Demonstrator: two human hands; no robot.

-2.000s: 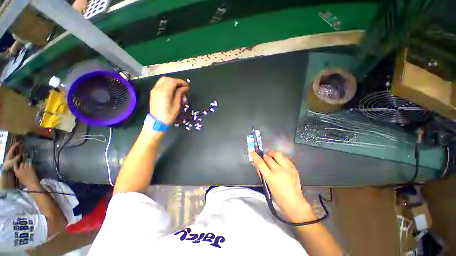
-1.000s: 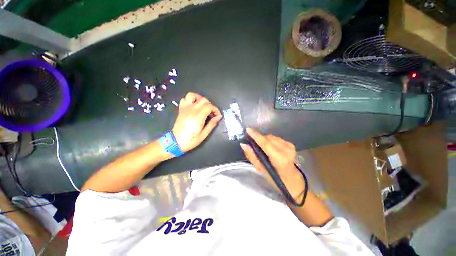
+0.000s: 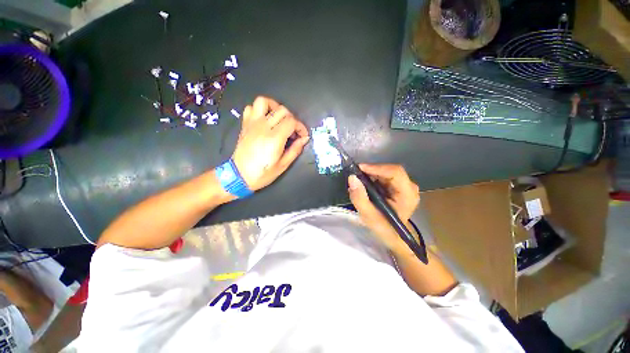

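Note:
A small circuit board (image 3: 325, 148), whitish under glare, lies on the dark mat in front of me. My right hand (image 3: 384, 198) is closed around a black soldering iron (image 3: 390, 215), its tip at the board's right side. My left hand (image 3: 269, 146), with a blue wristband, is at the board's left edge. Its thumb and fingertips are drawn together; whether a thin lead is between them is too small to tell. A loose pile of white connectors with thin dark red leads (image 3: 199, 98) lies to the left, with one connector apart above it.
A purple-rimmed fan (image 3: 65, 103) stands at the left. On the right, a green board (image 3: 511, 127) bears silvery strands, a speckled patch and a brown ring (image 3: 483, 21). A wire coil (image 3: 552, 58) is beside it. An open carton (image 3: 476, 238) is below the bench edge.
My left hand has moved from the connector pile to the board's left edge. My right hand holds the iron with its tip at the board. The view has shifted, and the fan sits further left.

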